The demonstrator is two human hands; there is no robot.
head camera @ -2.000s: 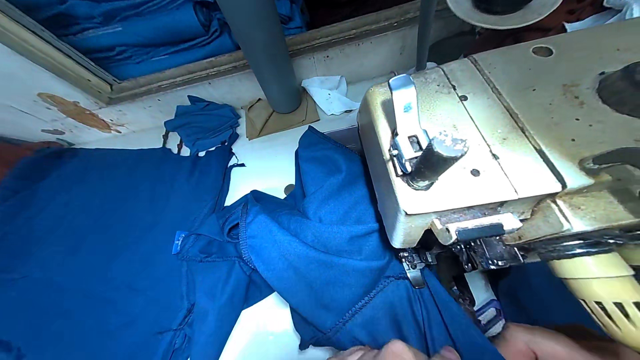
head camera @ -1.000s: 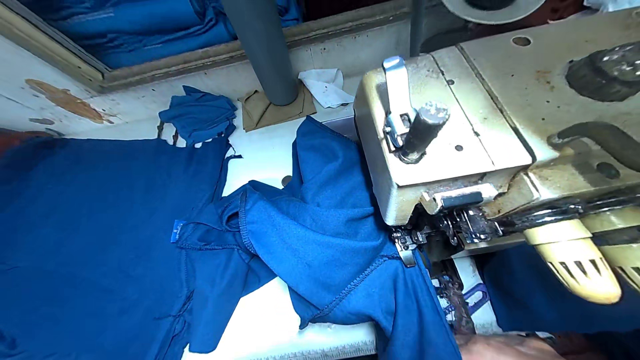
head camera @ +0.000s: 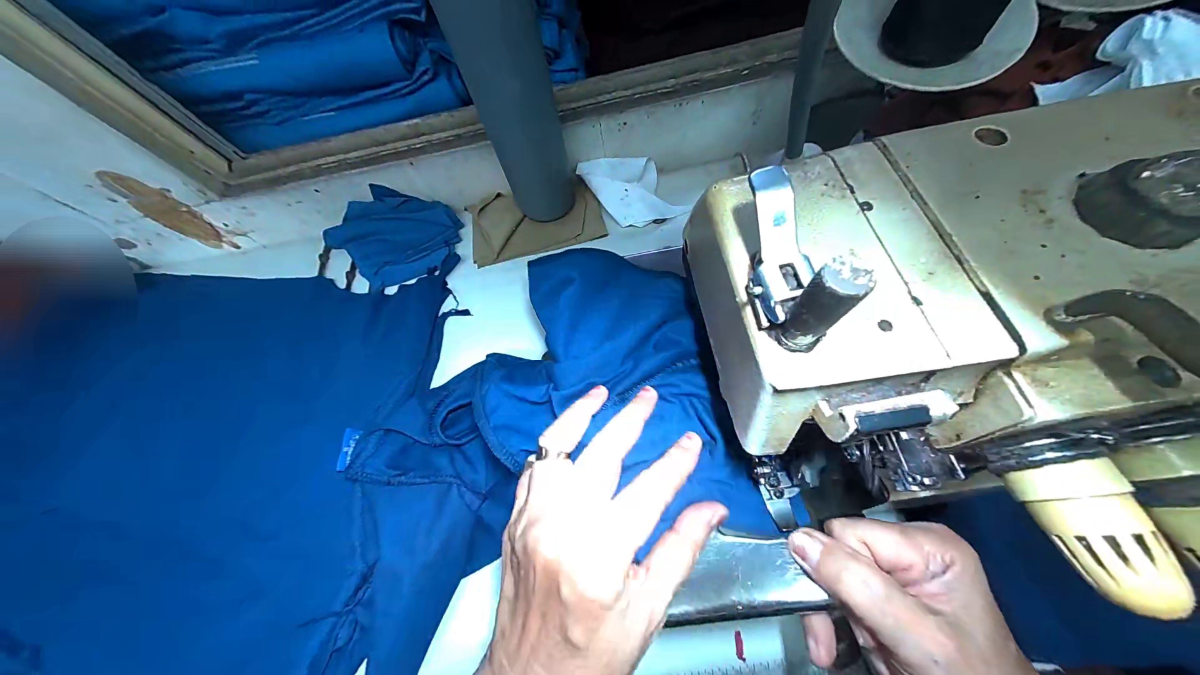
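Observation:
An industrial sewing machine [head camera: 862, 272] with a worn beige head stands on the right. Blue fabric with a stitched seam [head camera: 609, 319] lies bunched left of the head and runs to the presser foot [head camera: 776, 497]. My left hand [head camera: 600, 525], a ring on one finger, rests spread on this fabric. Just right of and below the presser foot is my right hand [head camera: 900, 591], its thumb and fingers pinched together at the edge of the metal plate [head camera: 741, 572]; whether fabric is between them cannot be told.
A large blue cloth piece [head camera: 187, 450] covers the left side. Blue scraps [head camera: 394, 234], a folded brown piece [head camera: 487, 230] and a white scrap [head camera: 628, 187] lie by a grey post [head camera: 516, 112]. Blue cloth bundles [head camera: 309, 66] sit behind the wooden frame. A thread cone's disc [head camera: 937, 56] is at top right.
My left hand has come onto the bunched fabric. My right hand now shows beside the presser foot. The fabric's lower part no longer covers the metal plate's front edge.

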